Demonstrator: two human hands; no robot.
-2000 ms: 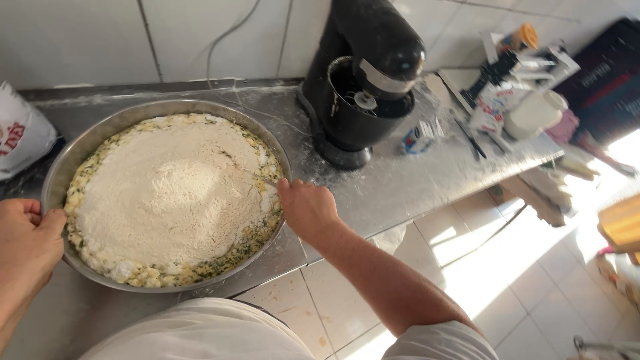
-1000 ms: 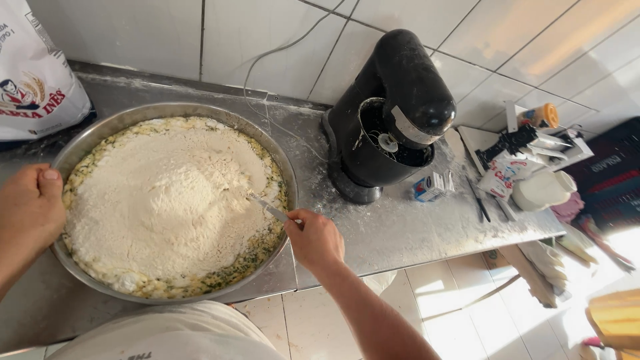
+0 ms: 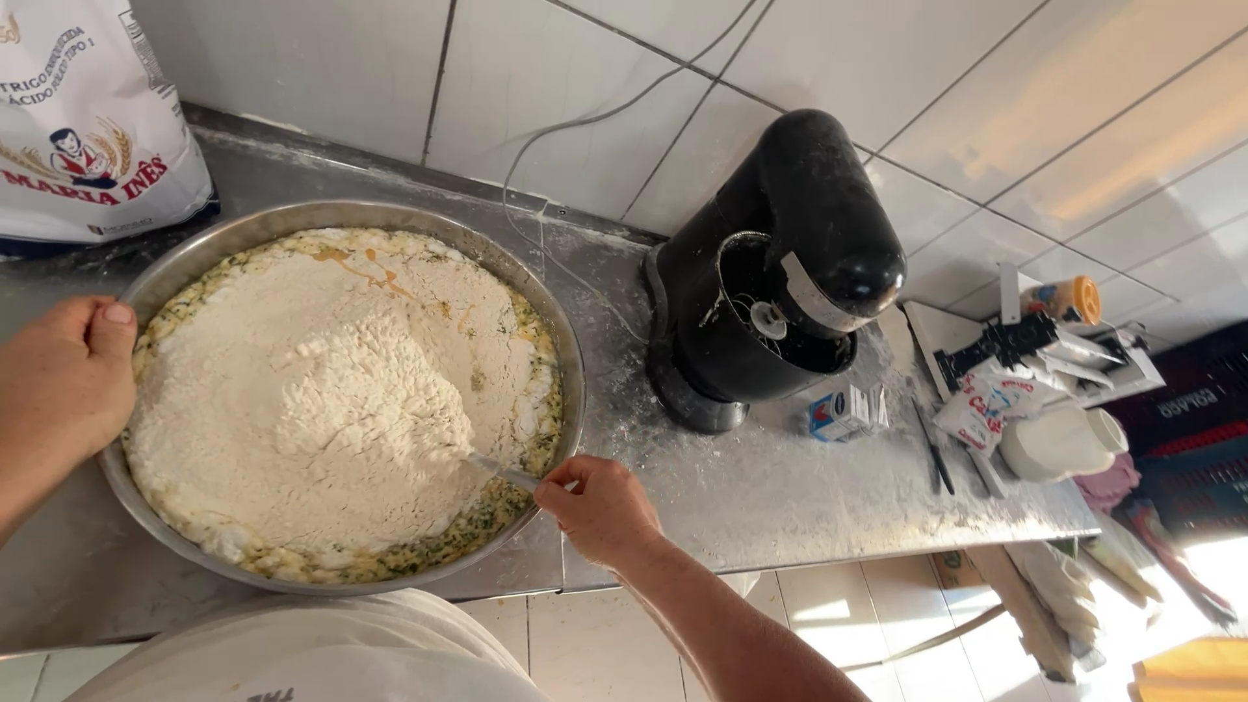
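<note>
A wide round metal basin (image 3: 577, 390) stands on the counter, holding a heap of pale flour (image 3: 361, 390) over a yellowish mixture with green bits (image 3: 409, 556) that shows around the edge. My left hand (image 3: 73, 380) grips the basin's rim at the left, thumb on top. At the lower right of the basin, my right hand (image 3: 600, 507) holds the handle of a metal utensil (image 3: 502, 473); its far end is buried in the flour, so its kind cannot be told. Orange-yellow streaks lie on the flour near the far rim.
A flour bag (image 3: 93, 127) stands behind the basin at left. A black stand mixer (image 3: 780, 273) is to the right, with a small carton (image 3: 843, 414), a knife (image 3: 934, 448), a plastic packet (image 3: 985, 409) and a white jug (image 3: 1063, 444) beyond. The steel counter (image 3: 741, 507) is flour-dusted.
The utensil's buried end has moved from the flour's right side toward the lower middle, and my right hand has moved nearer the basin's lower right rim. Orange-yellow streaks now show on the flour.
</note>
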